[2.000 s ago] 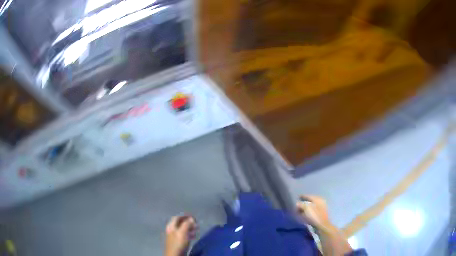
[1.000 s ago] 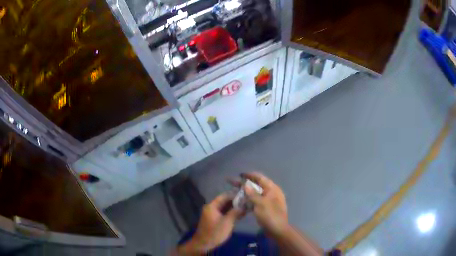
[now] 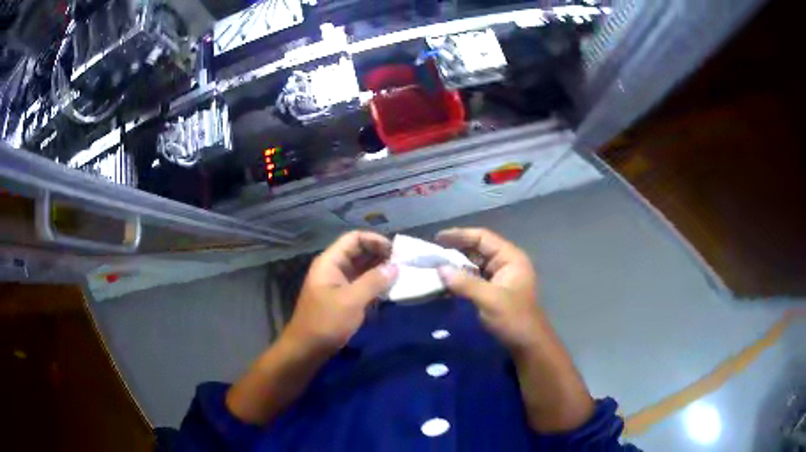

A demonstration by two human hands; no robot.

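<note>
A small crumpled white wipe [image 3: 417, 267] is held up in front of my dark blue clothing, at the middle of the head view. My left hand [image 3: 340, 287] grips its left side between thumb and fingers. My right hand [image 3: 499, 287] grips its right side the same way. Both hands are bare. Part of the wipe is hidden behind my fingers and thumbs.
Beyond my hands is an open machine with a red bin [image 3: 417, 117], a conveyor track [image 3: 256, 72], silver pneumatic units [image 3: 323, 88] and a lit sensor display [image 3: 276, 165]. A guard door handle [image 3: 88, 240] is at left; a brown door panel [image 3: 716, 168] is at right.
My hands came together around the white wipe, which now looks more spread between them. The machine opening and red bin now appear nearer and larger than one second ago.
</note>
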